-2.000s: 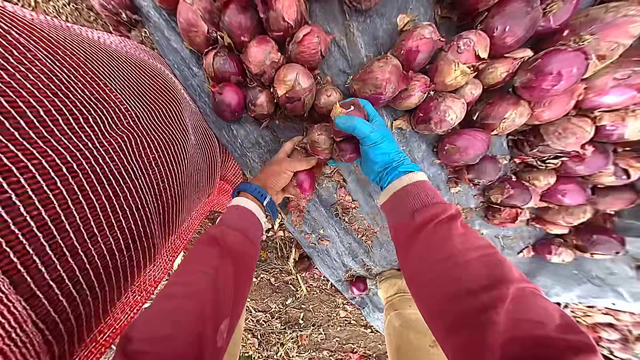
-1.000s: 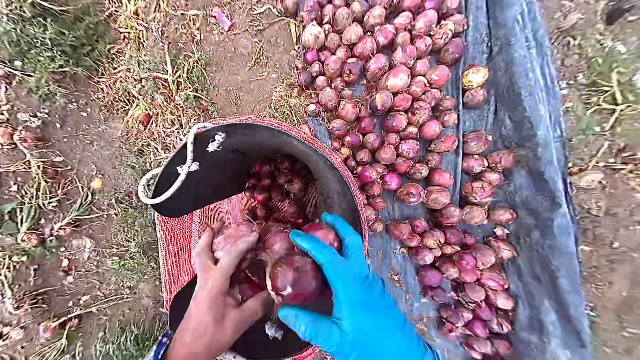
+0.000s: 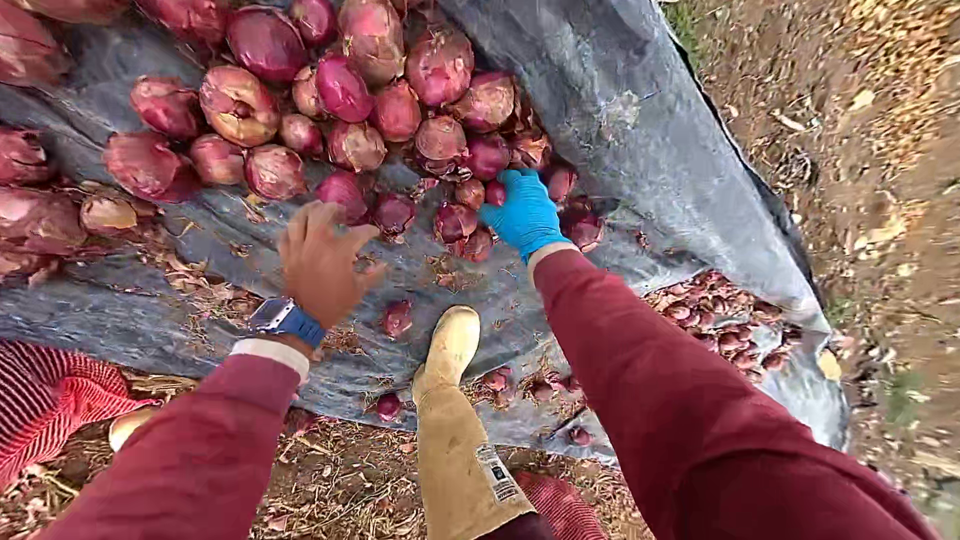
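Note:
Many red onions (image 3: 274,41) with papery skins lie on a grey plastic sheet (image 3: 630,142). My right hand (image 3: 523,210), in a blue glove, reaches down among small onions at the right end of the pile; its fingertips touch them, and whether it grips one is hidden. My bare left hand (image 3: 326,259), with a blue-strapped watch at the wrist, is over the sheet just below the pile, fingers apart and holding nothing. A round red onion (image 3: 341,191) lies by its fingertips, and a small onion (image 3: 397,318) lies below and to its right.
A tan boot (image 3: 457,337) stands on the sheet between my arms. Red mesh sacking (image 3: 56,397) is at the lower left, and more of it (image 3: 559,506) at the bottom. Small onions (image 3: 720,315) lie at the right. Dry soil and litter (image 3: 885,225) border the sheet.
The view has swung strongly. A second ago both hands held onions over a mesh-covered bucket; now my left hand is without onions and my right is at the pile on the sheet.

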